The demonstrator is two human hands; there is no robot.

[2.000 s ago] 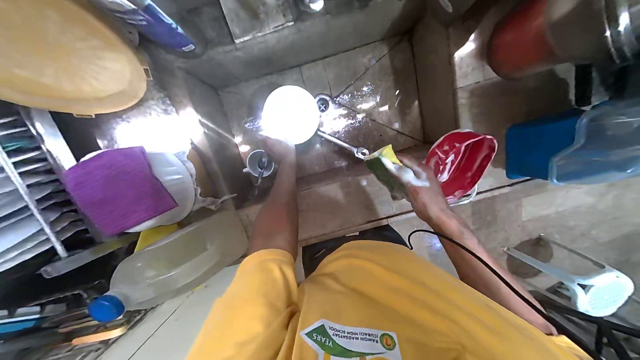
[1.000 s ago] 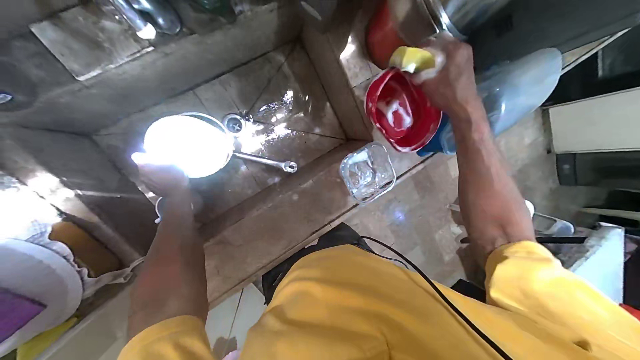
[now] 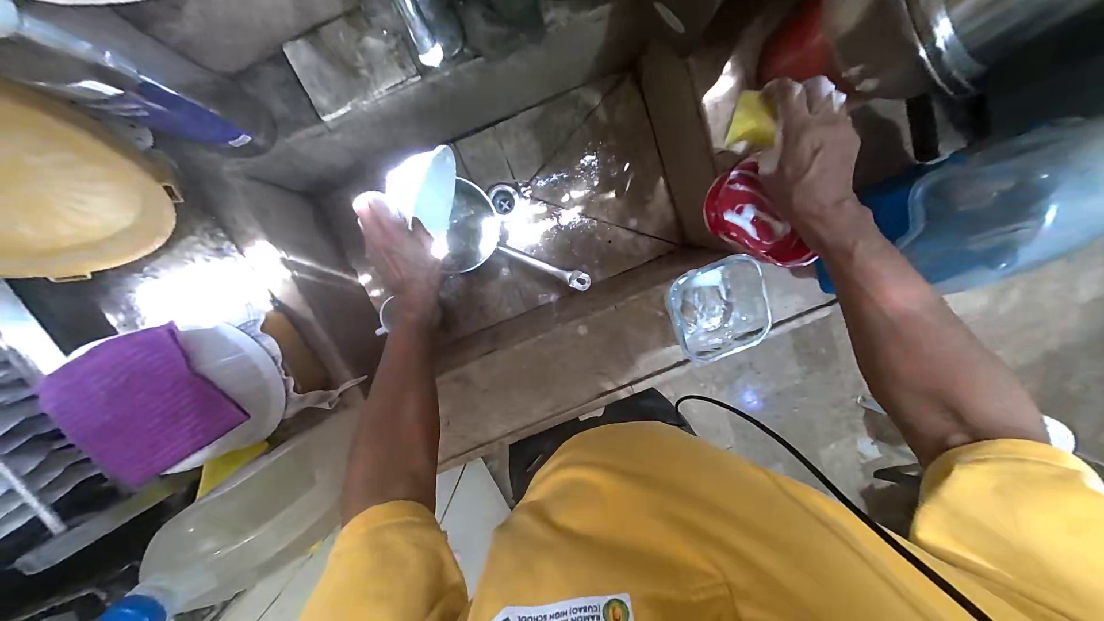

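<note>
My left hand (image 3: 398, 257) grips a white bowl (image 3: 429, 194), tilted on its side, over the tiled sink basin (image 3: 595, 155). Beneath it a metal pan with a long handle (image 3: 541, 266) lies in the basin by the drain (image 3: 503, 198). A cup (image 3: 385, 316) is partly hidden behind my left wrist. My right hand (image 3: 811, 142) holds a yellow sponge (image 3: 752, 121) just above a red container (image 3: 747, 216) with white suds inside. On the ledge near that container stands a clear square glass container (image 3: 719, 308).
A purple cloth (image 3: 142, 401) lies on a white plate at the left, above a large plastic bottle (image 3: 250, 492). A yellowish basin (image 3: 78, 190) is at upper left. Right of the red container lie a blue object (image 3: 897, 203) and a large clear plastic container (image 3: 1018, 207). A black cable (image 3: 802, 470) crosses my shirt.
My right hand with the sponge has moved from the front ledge to the red container. The white bowl has turned from facing up onto its side. The view has shifted.
</note>
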